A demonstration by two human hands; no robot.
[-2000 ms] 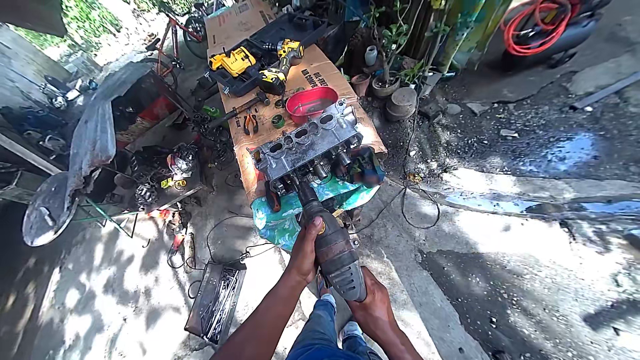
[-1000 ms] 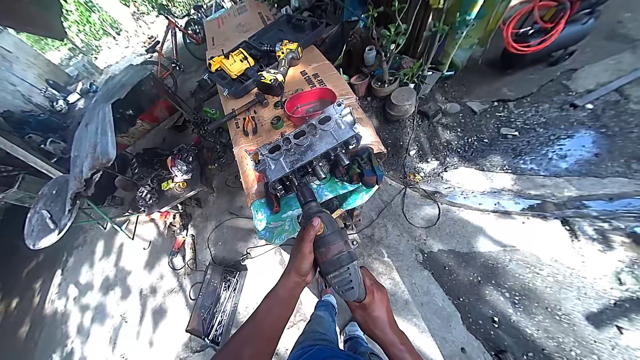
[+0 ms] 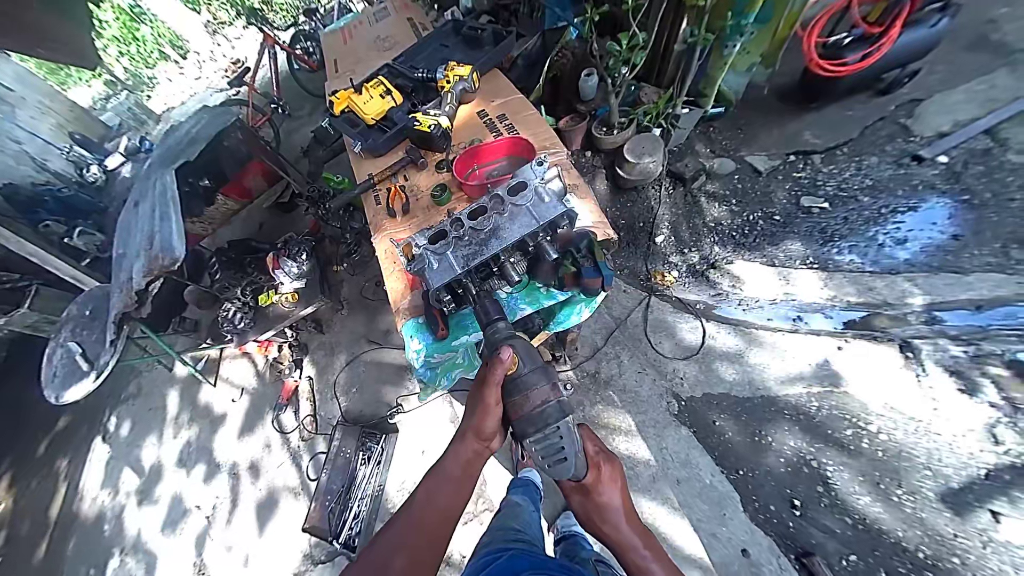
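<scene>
A dark corded power drill (image 3: 540, 400) points away from me, its chuck end against the near side of a metal engine cylinder head (image 3: 488, 232). My left hand (image 3: 486, 404) wraps the front of the drill's body from the left. Around the rear handle closes my right hand (image 3: 598, 480); its fingers are partly hidden by the tool. The cylinder head lies on cardboard (image 3: 512, 112) over a table, with a green patterned cloth (image 3: 440, 352) hanging at the near edge. Behind the head sits a red plastic bowl (image 3: 494, 164). The tip of the bit is hidden in the head.
A yellow cordless drill (image 3: 448, 100), a hammer (image 3: 388, 172) and orange-handled pliers (image 3: 397, 198) lie on the cardboard. A metal box of tools (image 3: 352, 488) stands on the ground at left. Cables (image 3: 676, 352) cross the ground. Potted plants (image 3: 614, 128) stand right of the table.
</scene>
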